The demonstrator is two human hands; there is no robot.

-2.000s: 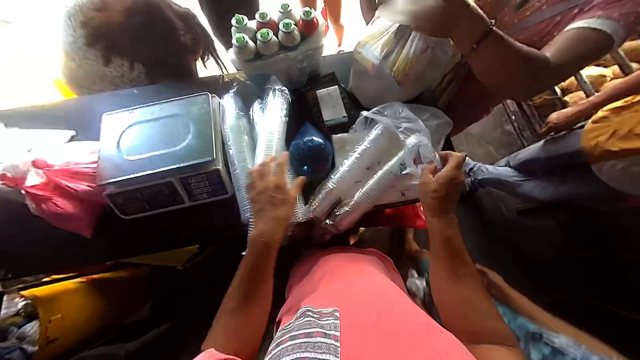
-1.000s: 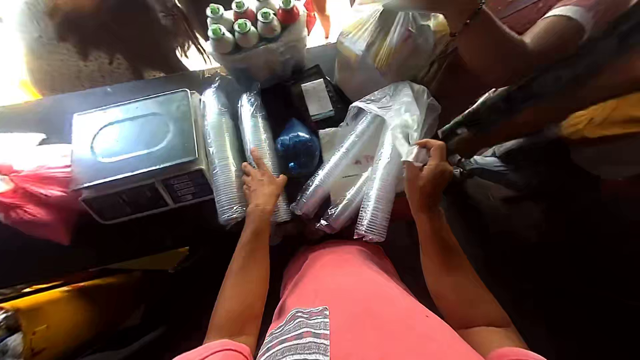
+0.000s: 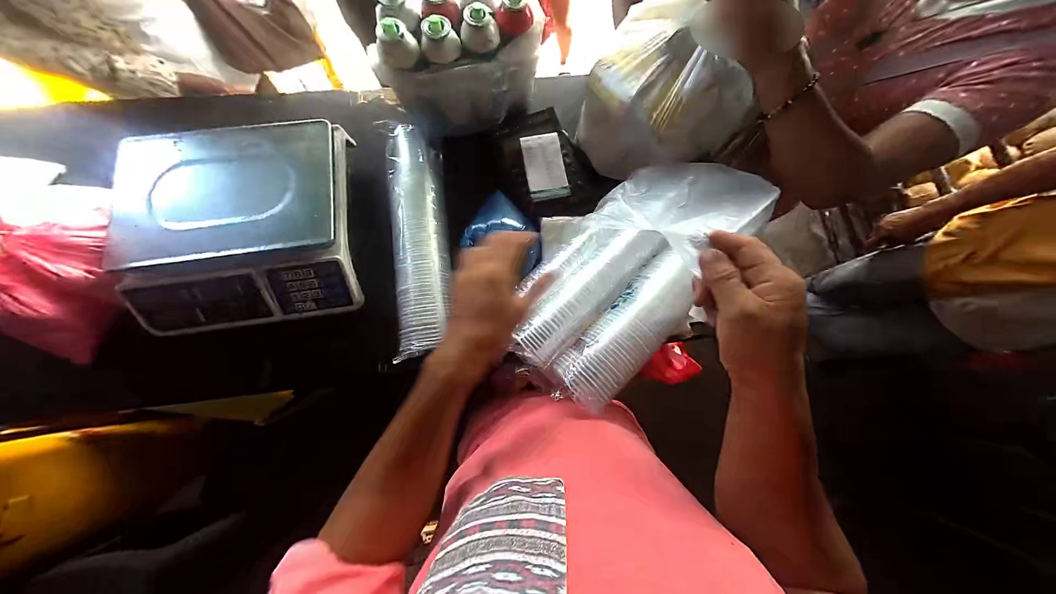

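Observation:
My right hand (image 3: pixel 755 305) pinches the gathered edge of a clear plastic bag (image 3: pixel 701 198). Wrapped stacks of clear plastic cups (image 3: pixel 627 330) lie slanted in and under the bag. My left hand (image 3: pixel 487 301), blurred, is at the left side of these stacks; whether it grips anything cannot be told. One more sleeve of stacked plastic cups (image 3: pixel 419 247) lies to the left of that hand, beside the scale. Partly behind my left hand is a blue plastic bag or wrapped thing (image 3: pixel 499 221).
A digital scale (image 3: pixel 223 198) stands at left, with a pink plastic bag (image 3: pixel 58 272) beyond it. Capped bottles (image 3: pixel 440 40) stand in a tub at the back. A filled plastic bag (image 3: pixel 660 99) is near another person's arm (image 3: pixel 817 124). A dark packet holds a white paper (image 3: pixel 544 165).
Two cup sleeves lay beside the scale; one remains there. My left hand has moved right, from that sleeve to the stacks by the bag. My right hand still holds the bag.

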